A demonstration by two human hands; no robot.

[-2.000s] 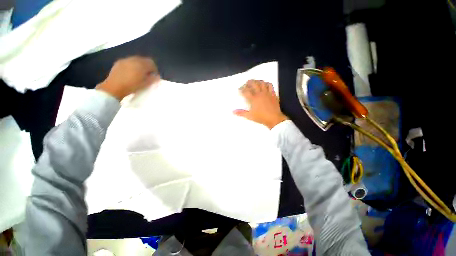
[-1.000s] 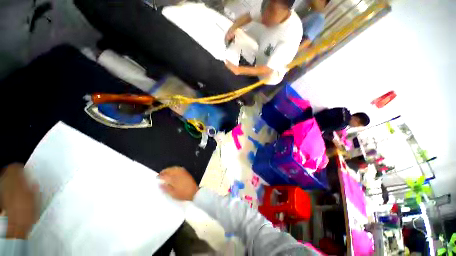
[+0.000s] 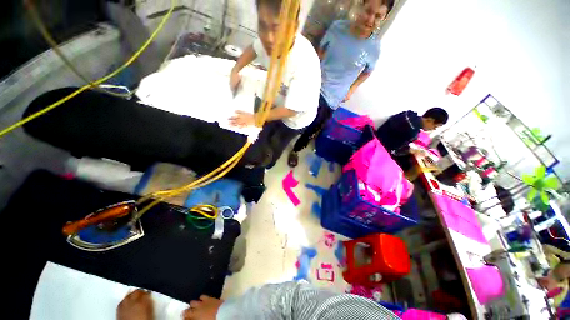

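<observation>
A white fabric panel lies on the black-covered table at the lower left, cut off by the bottom edge. My left hand is on the panel, its lower part out of the picture. My right hand is at the panel's right side, fingers bent, partly cut off. Whether either hand grips the fabric cannot be told. The steam iron, with an orange-brown handle and blue body, rests beyond the panel, touched by neither hand.
Yellow cords run from the iron up past a person in white at another black table. A person in blue stands behind. Thread snips and a white roll lie near the table edge. Blue crates and a red stool stand right.
The view has swung from the table to the right and up, showing the workshop. My hands and the panel now sit at the bottom edge; my hands appear closer together.
</observation>
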